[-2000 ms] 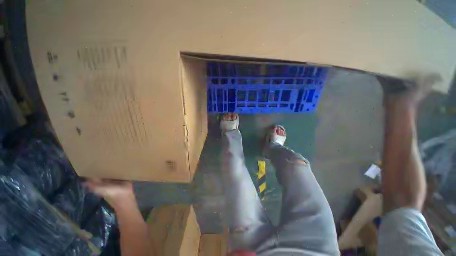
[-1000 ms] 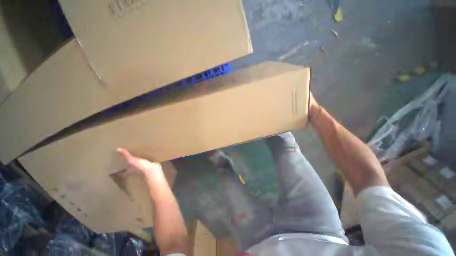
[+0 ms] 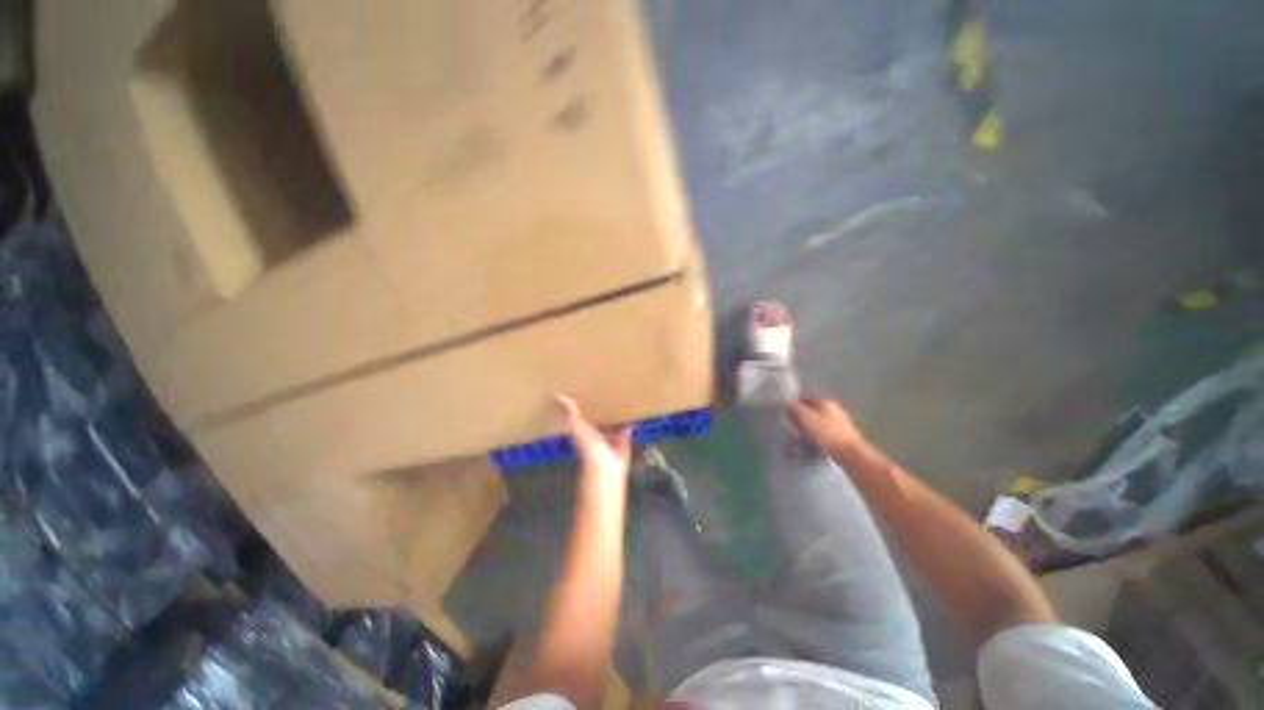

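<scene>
A large L-shaped brown carton lies fitted against another L-shaped carton, with a thin seam between them and a square gap at the upper left. The blue plastic pallet shows as a strip under the near edge. My left hand touches the near carton's side at its lower edge, thumb up, fingers apart, not closed round it. My right hand is off the carton, above my leg, holding nothing; its fingers are blurred.
Dark film-wrapped stock stands along the left, close to the cartons. My shoe is just right of the stack. Loose pale film and brown boxes lie at the lower right. Yellow floor marks show at the upper right.
The near carton has come down against the other one and its square gap has closed up. My right hand has let go of its end and moved back; my left hand has shifted right along it.
</scene>
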